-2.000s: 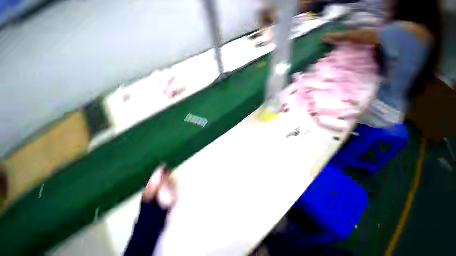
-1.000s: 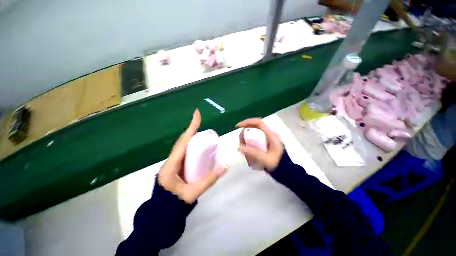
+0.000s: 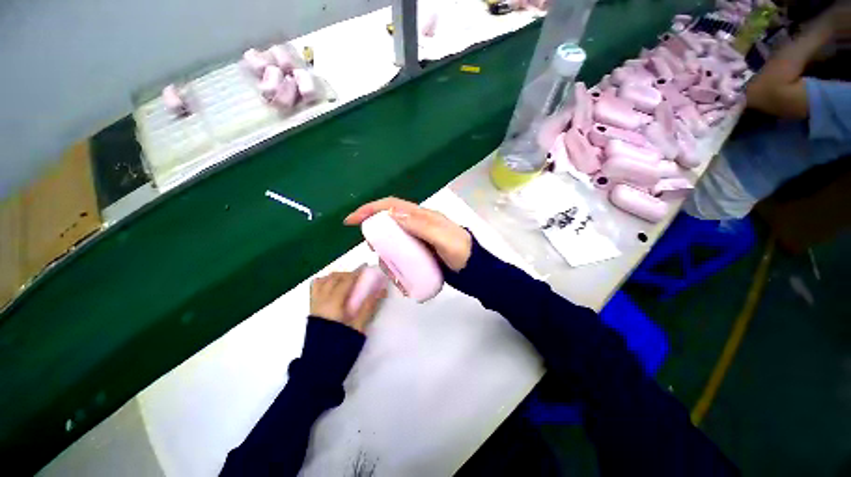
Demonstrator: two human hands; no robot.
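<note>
My right hand [image 3: 434, 233] holds a pale pink housing [image 3: 403, 257], tilted, above the white work sheet [image 3: 411, 373]. My left hand [image 3: 338, 297] is lower and to the left, with its fingers around another pink piece [image 3: 366, 289]. The two pink pieces are close together; I cannot tell if they touch. The left fingertips are partly hidden behind the piece.
A green conveyor belt [image 3: 224, 252] with a white strip [image 3: 289, 204] runs behind the bench. A clear bottle [image 3: 541, 112], a parts bag [image 3: 571, 224] and a heap of pink housings [image 3: 644, 121] are at right. A blister tray [image 3: 201, 121] is on the far shelf. A person's arm [image 3: 793, 88] is at upper right.
My hands have turned; the right hand now holds its housing higher and tilted, and the left hand has lowered. The view has shifted, showing the blister tray and more of the heap.
</note>
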